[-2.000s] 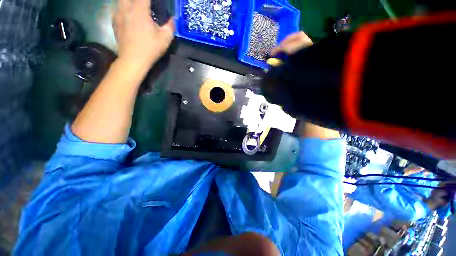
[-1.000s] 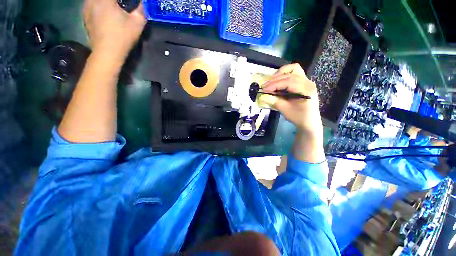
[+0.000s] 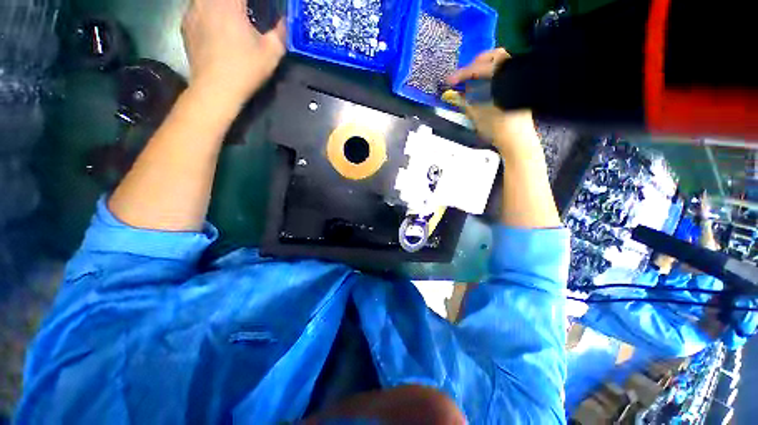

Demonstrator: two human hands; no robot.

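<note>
My left hand (image 3: 226, 46) is at the top left, with its fingers closed round a black piece (image 3: 264, 12) cut off by the picture's top edge. My right hand (image 3: 490, 104) is at the right blue bin (image 3: 437, 50), fingertips over the small screws; the screwdriver hides part of it and anything it may hold. The cream-white jig (image 3: 465, 176) lies on the black plate (image 3: 332, 206), with a small round part (image 3: 433, 176) in it and a pale-centred ring (image 3: 413, 233) at its lower end. The tan ring nest (image 3: 356, 150) sits left of the jig.
The orange-red and black screwdriver (image 3: 582, 70) hangs large and blurred at the upper right. The left blue bin (image 3: 342, 33) holds silver parts. Black sub-assemblies (image 3: 143, 93) lie at the left. Rows of black pieces (image 3: 619, 195) and a blue-clad person (image 3: 644, 311) are at the right.
My right hand has moved from the jig up to the right bin. The tweezers seen in it one second ago no longer show. The screwdriver again fills the upper right.
</note>
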